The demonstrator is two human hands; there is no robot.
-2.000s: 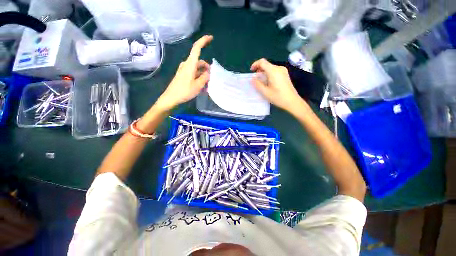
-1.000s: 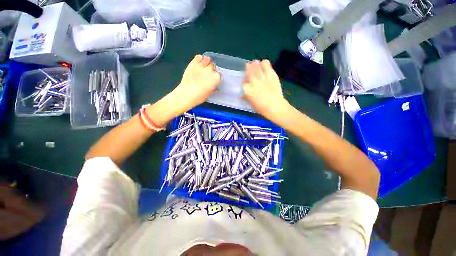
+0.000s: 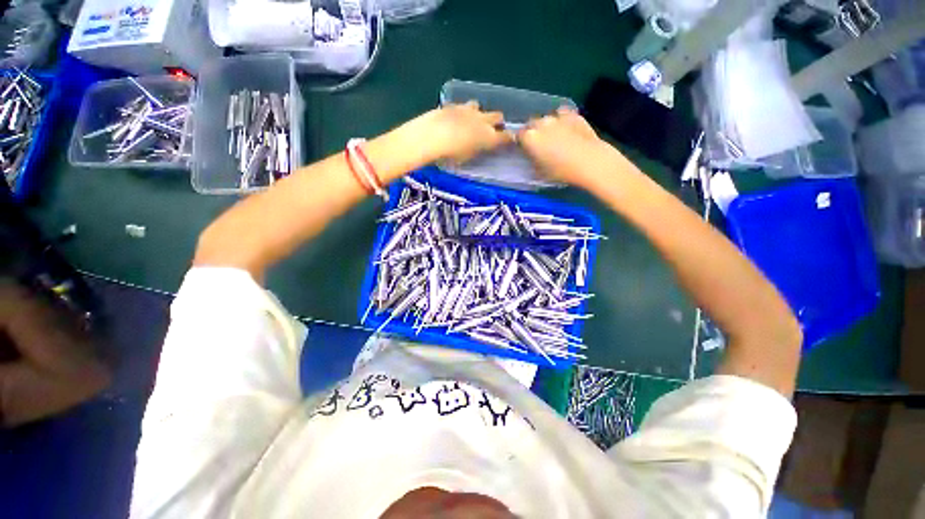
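Note:
A clear plastic packing box lies just beyond the blue parts tray, with a white liner sheet in it. My left hand and my right hand are over the box, close together, fingers curled. Something small shows between my fingertips; I cannot tell whether it is part of the sheet. The blue parts tray is heaped with loose silver metal tips. A dark slim pen or tool lies across them.
Two clear side boxes of parts stand at left, near a white carton. A dark flat case, white sheets and an empty blue tray are at right. A green bin sits below the bench edge. A person's arm shows at far left.
The white sheet, first held up bent between my hands, is now down in the box. My hands have moved closer together. The whole view has shifted, with the bench items further right and higher.

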